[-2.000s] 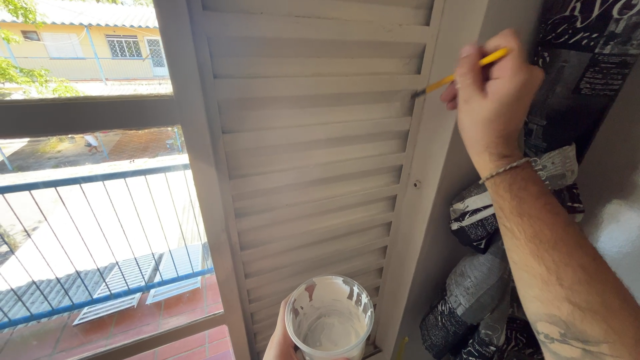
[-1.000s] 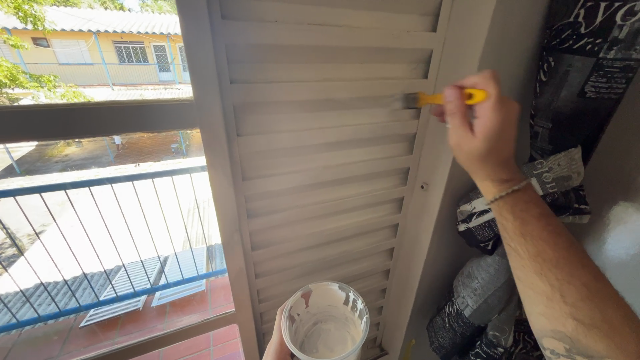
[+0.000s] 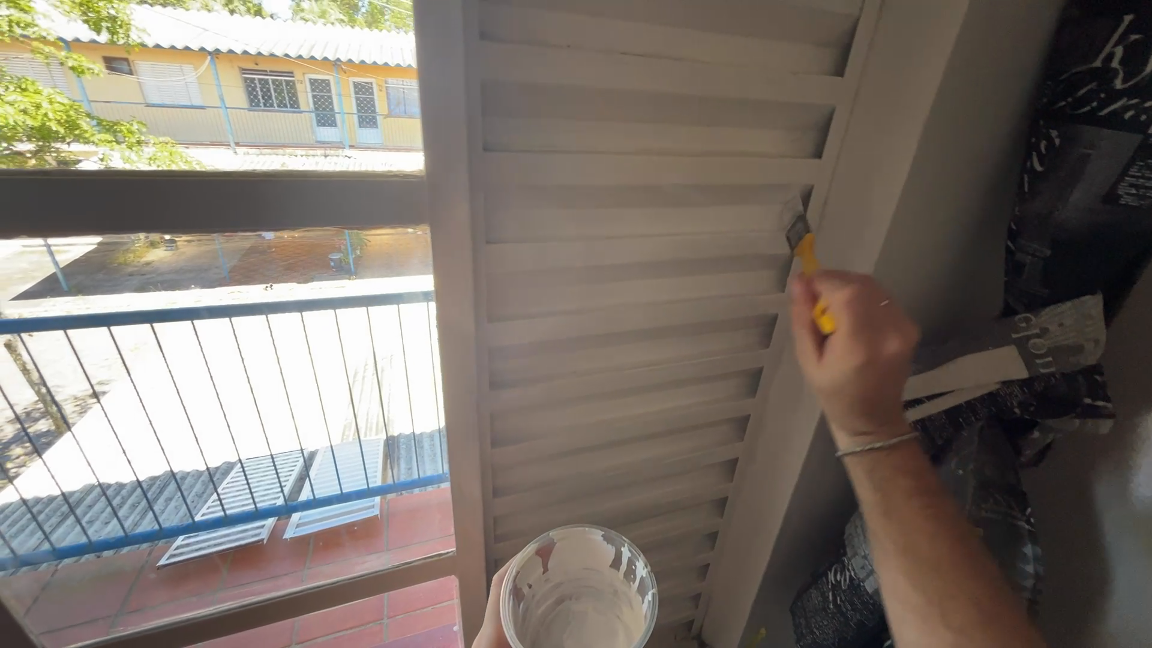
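My right hand (image 3: 855, 346) grips a paintbrush (image 3: 808, 261) by its yellow handle. The bristles point up and touch, or nearly touch, a slat near the right edge of a louvered shutter panel (image 3: 630, 288). Low in the view, my left hand (image 3: 491, 612) holds a clear plastic cup (image 3: 579, 589) from its left side; only part of that hand shows. Light paint lies in the cup and is smeared on its inner wall. A bracelet circles my right wrist. The slats are a pale grey-beige.
A window frame (image 3: 454, 315) borders the shutter on the left, with a blue metal railing (image 3: 216, 310) and red tiles outside. To the right runs the shutter's side frame (image 3: 810, 360). Dark printed fabric (image 3: 1071, 234) hangs beyond it, bunched in folds behind my right forearm.
The brush has moved among the slats near the right edge and now points up, where one second ago it pointed left. Both hands keep their hold. The view has shifted somewhat.
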